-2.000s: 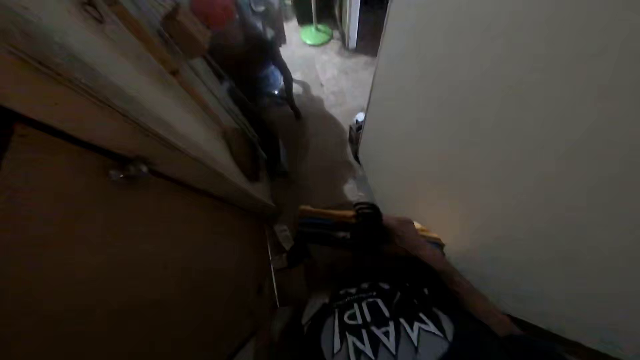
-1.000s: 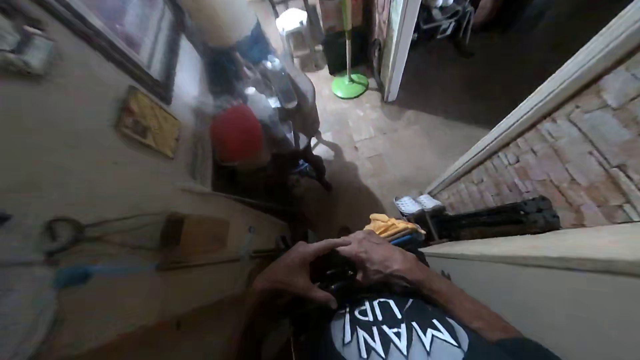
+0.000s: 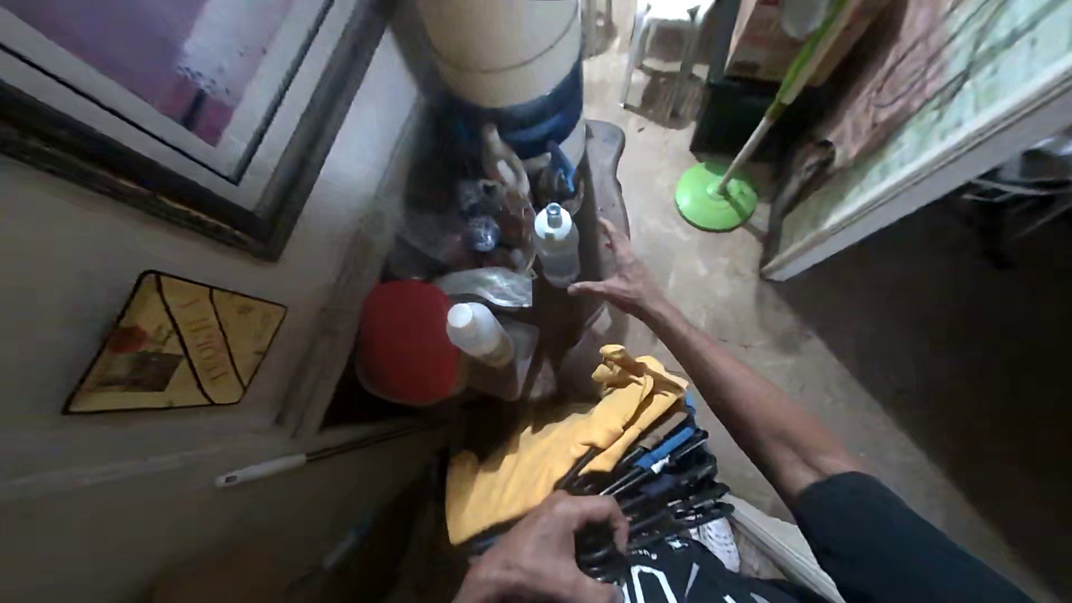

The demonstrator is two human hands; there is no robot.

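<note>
My right hand (image 3: 624, 276) is extended with thumb and fingers apart, just right of a clear plastic bottle (image 3: 556, 251) on a dark table (image 3: 605, 159). Whether it touches the bottle is unclear, but it is not closed around it. At the bottom, my left hand (image 3: 548, 548) is curled at the edge of a stack of dark folded items (image 3: 670, 477) with a folded yellow cloth (image 3: 536, 469) on top. What its fingers grip is hidden. A white-capped bottle (image 3: 481, 333) and a red rounded object (image 3: 408, 342) sit left of the clear bottle.
A large cream and blue container (image 3: 511, 59) stands at the table's far end. A green round base with a pole (image 3: 716, 197) stands on the floor near a door edge (image 3: 921, 176). A framed picture (image 3: 276, 201) and a yellow plaque (image 3: 180, 343) hang on the left wall.
My hands were close together at my shirt a second ago; now my right hand is stretched forward beside the clear bottle. The view has moved nearer the table.
</note>
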